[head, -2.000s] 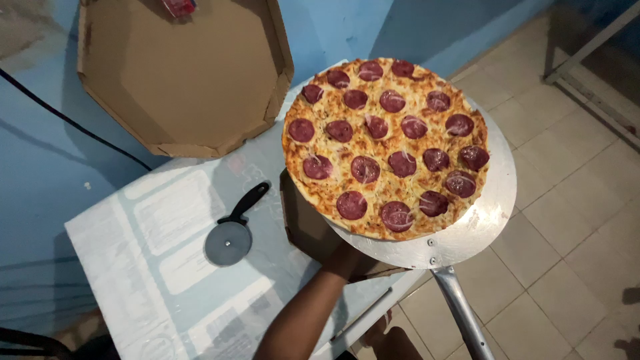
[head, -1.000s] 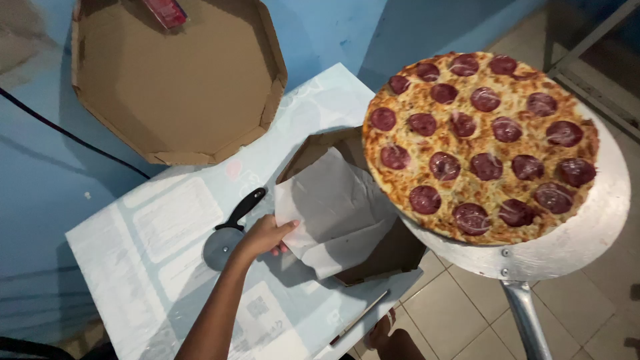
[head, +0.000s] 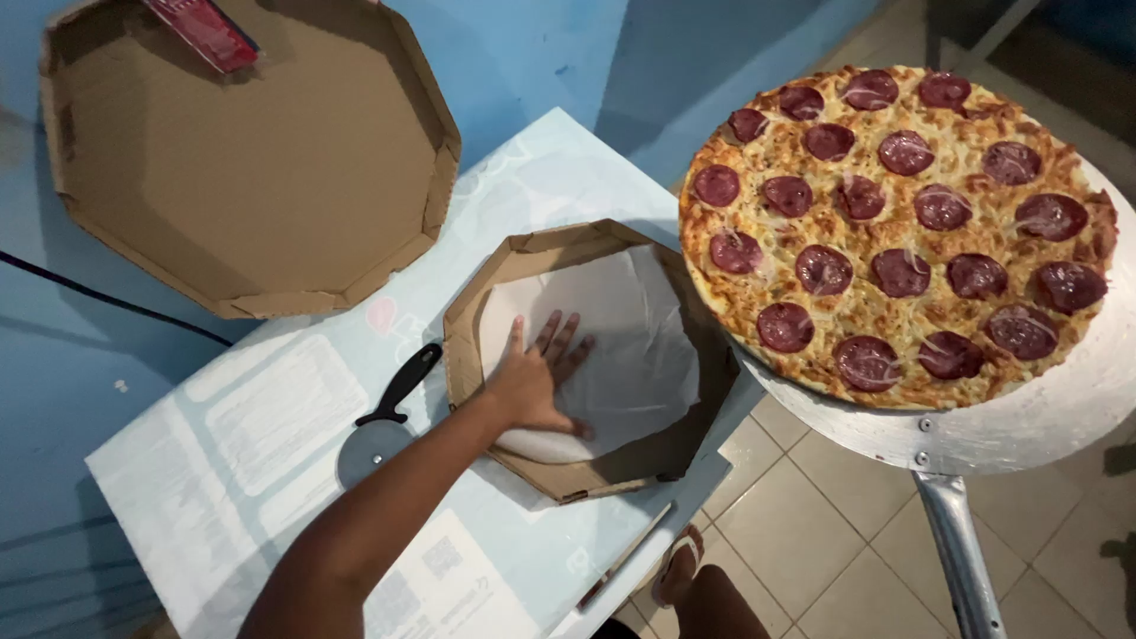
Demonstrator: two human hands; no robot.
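My left hand (head: 537, 382) lies spread, fingers apart, on a white paper sheet (head: 621, 346) inside an octagonal cardboard pizza box base (head: 568, 479). At the right, a whole pizza with sausage slices (head: 896, 235) rests on a round metal pizza peel (head: 852, 444), held up beside the box over the floor. The peel's metal handle (head: 963, 559) runs down out of the frame; my right hand is out of view. Left of the box, a pizza cutter with a black handle (head: 404, 386) lies on the table, its wheel partly behind my forearm.
The white and pale blue table (head: 311, 408) bears printed patterns. An octagonal cardboard box part (head: 266, 177) stands against the blue wall, with a red packet (head: 209, 35) in it. A black cable (head: 115, 302) crosses the wall. Below are the tiled floor (head: 799, 506) and a sandalled foot (head: 679, 564).
A second ago my left hand gripped the paper's edge; now it presses flat on the paper, which lies spread in the box. Two seconds ago the pizza and peel covered much of the box.
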